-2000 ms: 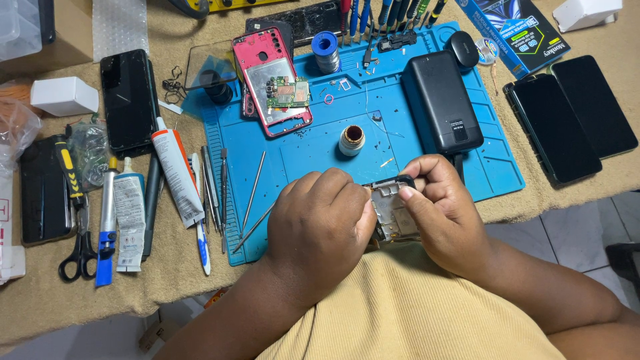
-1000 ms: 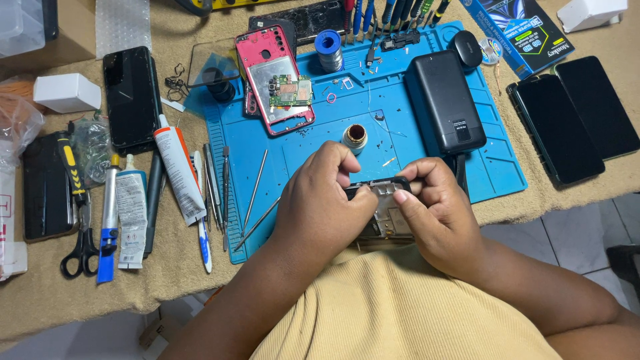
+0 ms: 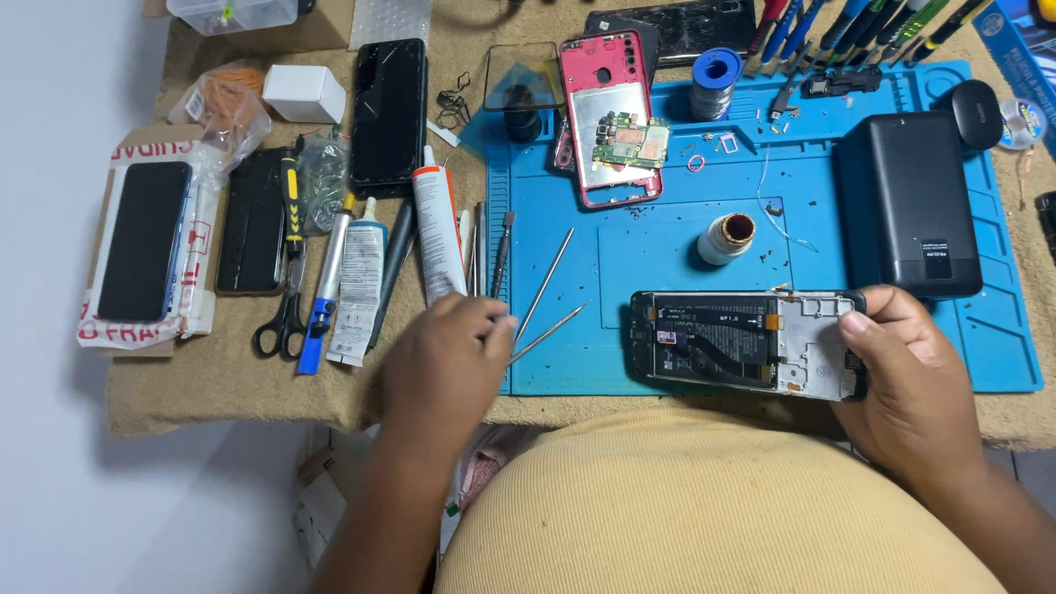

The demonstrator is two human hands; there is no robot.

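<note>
My right hand point(image 3: 916, 363) grips one end of an opened smartphone point(image 3: 718, 342), held level with its battery and flex cables facing up. My left hand point(image 3: 450, 355) is over the left edge of the blue repair mat point(image 3: 561, 289), at the lower end of a white and orange tube point(image 3: 437, 231). Its fingers are bent, and whether they hold something cannot be told. Thin metal tools point(image 3: 544, 285) lie beside it on the mat. A small round bottle point(image 3: 726, 239) stands behind the phone. A green circuit board point(image 3: 631, 142) rests on a pink phone frame point(image 3: 590, 70).
A black power bank point(image 3: 916, 206) stands on the mat's right side. A solder spool point(image 3: 714, 82) and several screwdrivers point(image 3: 850, 37) are at the back. Scissors point(image 3: 282, 326), a blue-tipped desoldering pump point(image 3: 320, 305) and a black phone point(image 3: 388, 115) lie to the left.
My left hand has left the opened phone and moved left to the tubes and tools. My right hand still holds the phone, now more fully in sight. The view has shifted left.
</note>
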